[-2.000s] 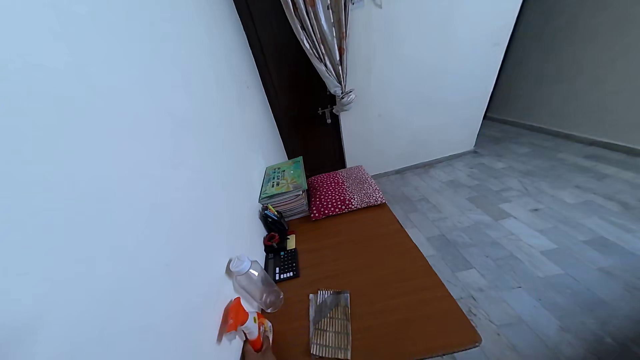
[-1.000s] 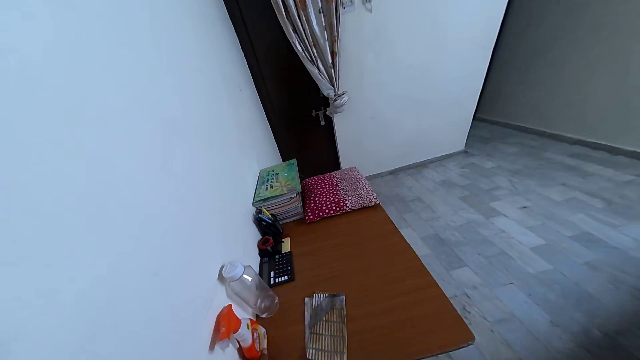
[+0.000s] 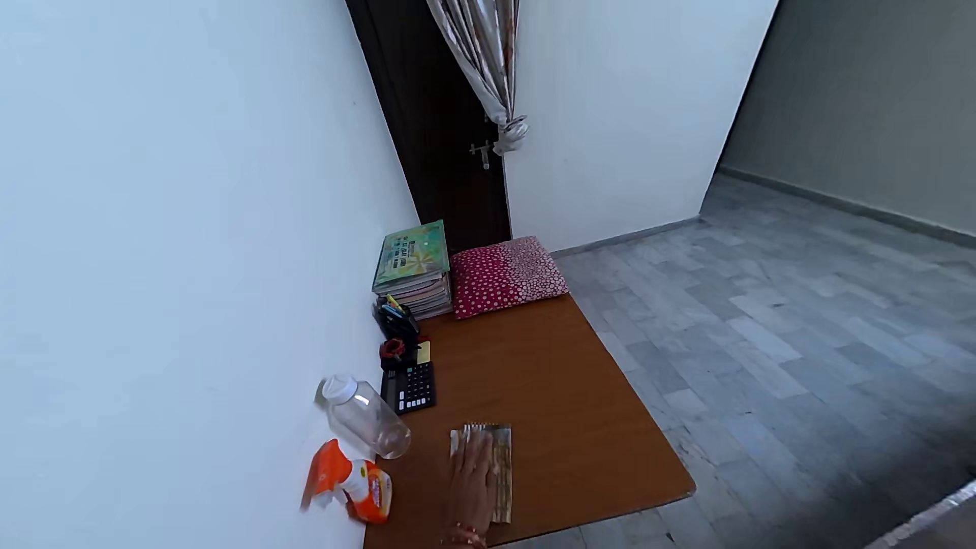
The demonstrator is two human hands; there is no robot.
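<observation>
My hand (image 3: 471, 480), with a bracelet at its wrist, lies flat with fingers extended on a thin patterned packet or folder (image 3: 503, 473) near the table's front edge. It looks like my left hand, though blur leaves some doubt. To its left stand an orange and white spray bottle (image 3: 374, 492) and a clear bottle with a white cap (image 3: 374, 423), both by the wall. Beyond them a black calculator (image 3: 415, 387) rests on the brown table (image 3: 534, 381). My other hand is out of view.
A black pen holder (image 3: 396, 324), a stack of books (image 3: 415, 293) and a pink dotted cushion (image 3: 507, 278) sit toward the table's far end. A dark door (image 3: 442, 137) with a tied curtain (image 3: 488, 61) stands behind. Tiled floor (image 3: 732, 343) lies to the right.
A hand at the spray bottle two seconds ago was out of view one second ago. Now a hand rests on the patterned packet.
</observation>
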